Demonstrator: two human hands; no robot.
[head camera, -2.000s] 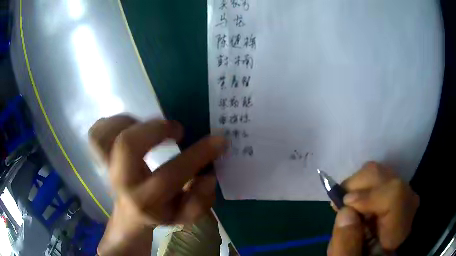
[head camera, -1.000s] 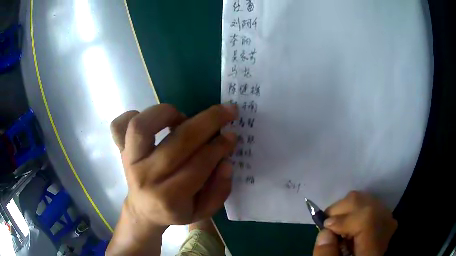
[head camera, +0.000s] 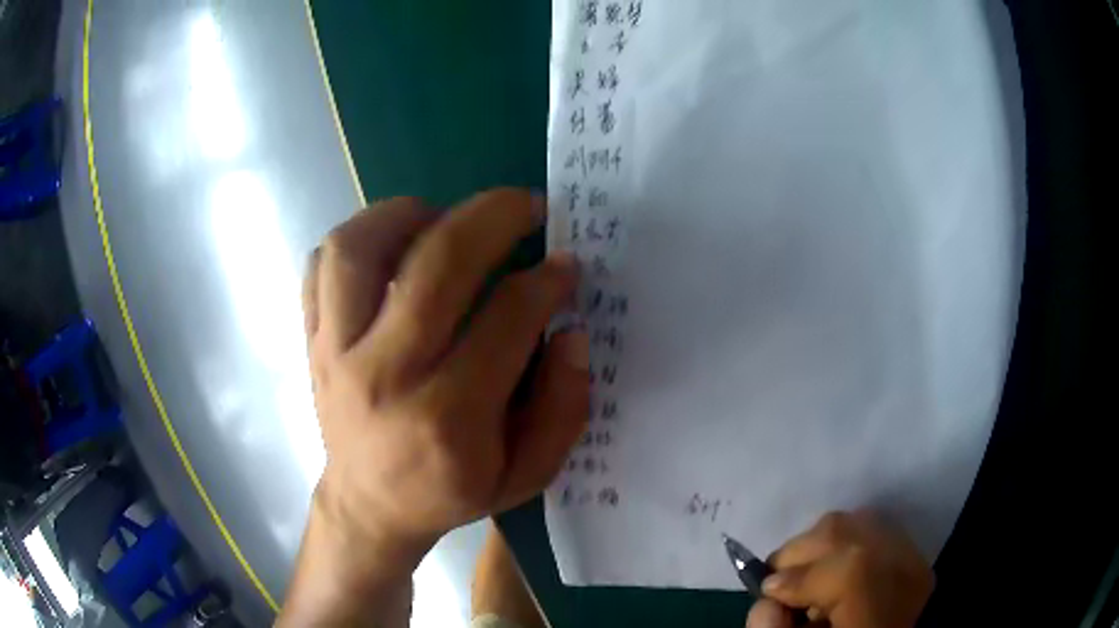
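A large white sheet of paper (head camera: 810, 270) lies on a green bench top. Short handwritten lines run down its left edge, with one more short note near its bottom. My left hand (head camera: 430, 368) is at the sheet's left edge, fingers apart and bent, fingertips on or just over the writing, partly covering some lines. It holds nothing that I can see. My right hand (head camera: 847, 570) is at the sheet's lower right, shut on a dark pen (head camera: 744, 564). The pen's silvery tip is just below and right of the bottom note; whether it touches the paper cannot be told.
The green bench top (head camera: 430, 111) shows left of the sheet and below it. Beyond its edge is a shiny grey floor (head camera: 184, 221) with a yellow line (head camera: 123, 307). Blue stools (head camera: 74, 380) and dark equipment stand at the far left. Part of an arm or leg shows below my left hand.
The sheet's writing sits lower in view, showing more upper lines. My left hand is now higher along the sheet's left edge. My right hand and pen are lower in view and slightly further left.
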